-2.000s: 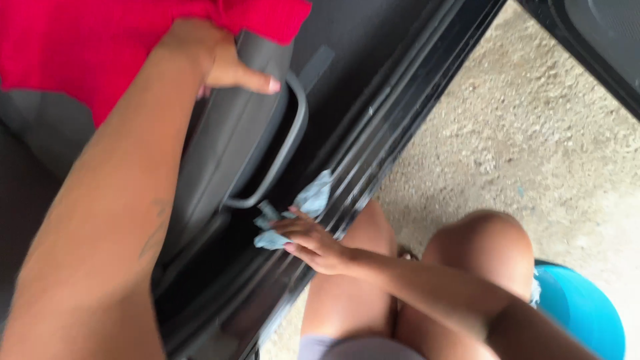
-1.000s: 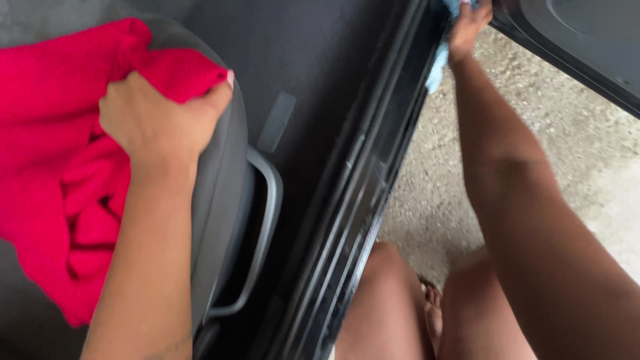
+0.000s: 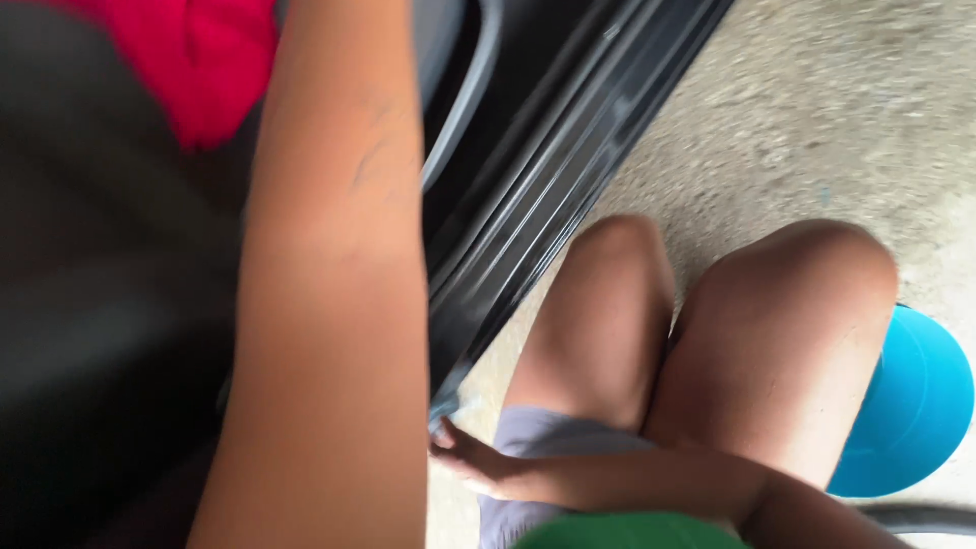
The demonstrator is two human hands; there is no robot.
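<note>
My right hand (image 3: 473, 457) is low in the view, at the lower end of the black car door sill (image 3: 534, 198). Its fingers press on a light blue cloth (image 3: 444, 408), which shows only in part and is blurred. My left forearm runs up the middle of the view and hides part of the sill; the left hand itself lies beyond the top edge. Left of that forearm hangs a bright red cloth (image 3: 202, 69), over the dark car seat. A curved grey seat bar (image 3: 469, 84) shows between the forearm and the sill.
A round blue plastic basin (image 3: 915, 412) rests on the ground to the right of my bent knees. Rough gravelly concrete ground (image 3: 778, 114) lies outside the sill. A dark hose or tube (image 3: 923, 520) crosses the lower right corner.
My right hand with the blue cloth has moved from the sill's far upper end down to its lower end. The left hand has gone out of view. The view has shifted.
</note>
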